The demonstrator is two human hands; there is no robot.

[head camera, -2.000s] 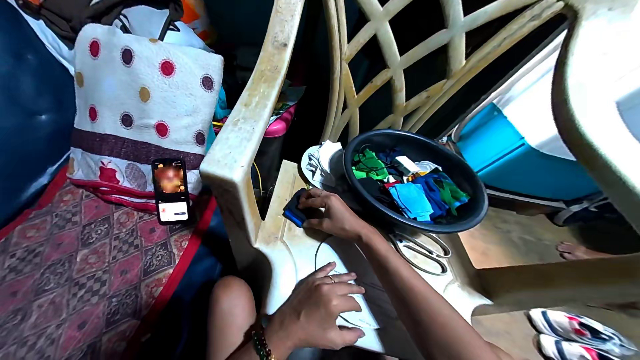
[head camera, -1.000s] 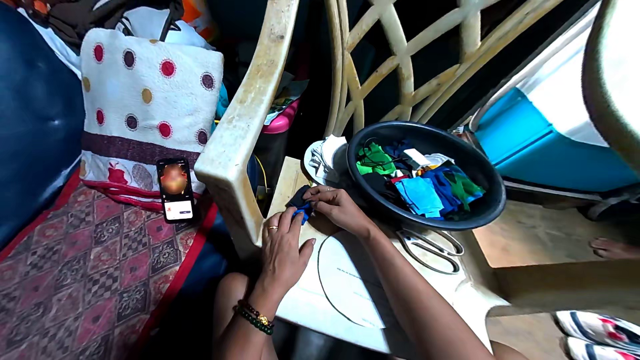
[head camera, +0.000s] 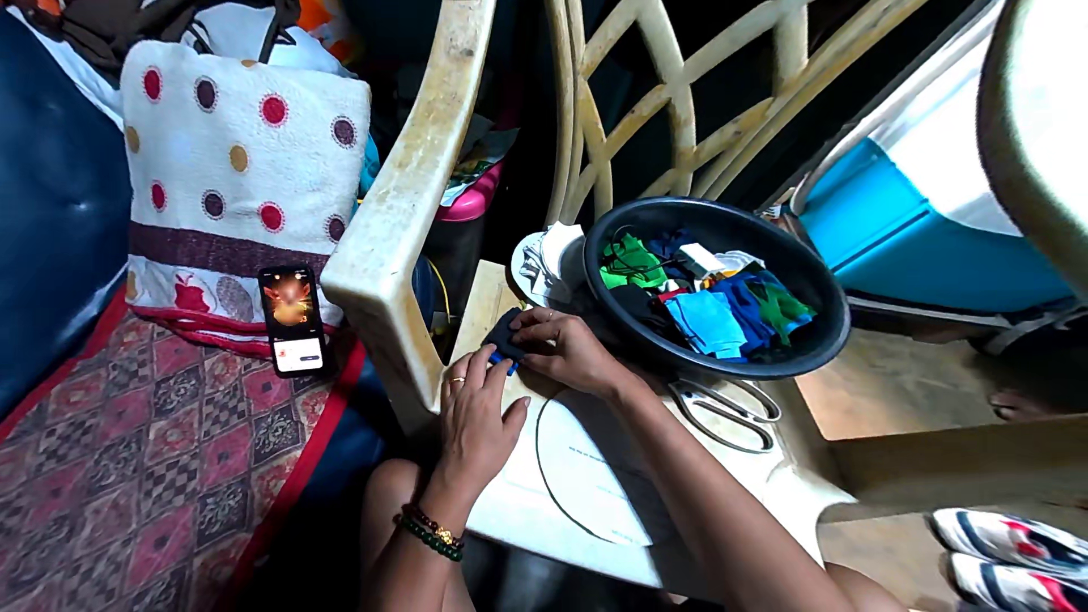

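Observation:
A small stack of dark blue fabric pieces (head camera: pixel 505 337) lies on the seat of a worn white plastic chair (head camera: pixel 510 501). My right hand (head camera: pixel 565 348) pinches it from the right with thumb and fingers. The fingertips of my left hand (head camera: pixel 480 408) touch its near left edge, where brighter blue shows. A white sheet with a curved black outline (head camera: pixel 586 467) lies partly under my right forearm. Just right of my right hand, a black oval basin (head camera: pixel 718 361) holds green, light blue and dark blue cloth scraps (head camera: pixel 705 323). Scissor handles (head camera: pixel 727 412) show below the basin's rim.
White pieces (head camera: pixel 548 259) lie left of the basin. The chair's armrest (head camera: pixel 408 178) rises at left. Beyond it, a phone (head camera: pixel 293 323) leans on a dotted towel-covered bag (head camera: pixel 246 170) on a patterned mat (head camera: pixel 153 459). Blue container (head camera: pixel 926 229) and shoes (head camera: pixel 1011 552) are at right.
My left hand has moved up from the near part of the seat to the dark blue fabric. My right hand stays at the fabric, its fingers shifted.

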